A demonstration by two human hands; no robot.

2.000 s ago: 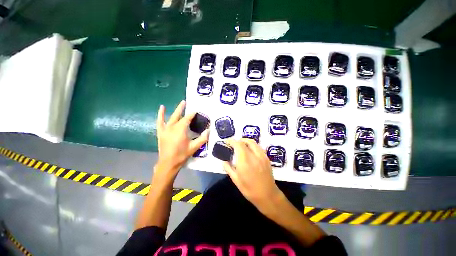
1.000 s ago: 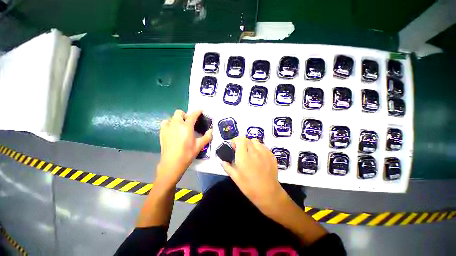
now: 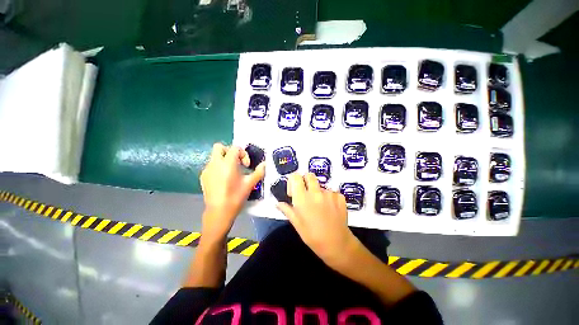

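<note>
The white foam tray (image 3: 406, 139) lies on the green bench and bears rows of black rounded-square watch heads. My left hand (image 3: 222, 181) grips a dark watch head (image 3: 256, 154) at the tray's left edge; another is partly hidden under my fingers. My right hand (image 3: 315, 206) grips a black watch head (image 3: 279, 189) near the tray's front edge. Between my hands a watch head (image 3: 285, 160) lies face up, its screen lit with small coloured marks. My fingers hide part of both held units.
A thick white stack of foam sheets (image 3: 41, 114) is at the left on the green bench (image 3: 149, 127). A pale strip (image 3: 341, 32) lies beyond the tray. A grey-white post (image 3: 539, 28) stands at the upper right. Yellow-and-black floor tape (image 3: 127, 228) runs below the bench.
The screen of the face-up watch head between my hands, plain dark two seconds ago, shows coloured marks. My left fingers have drawn closer together. The unit in my right hand is tilted differently.
</note>
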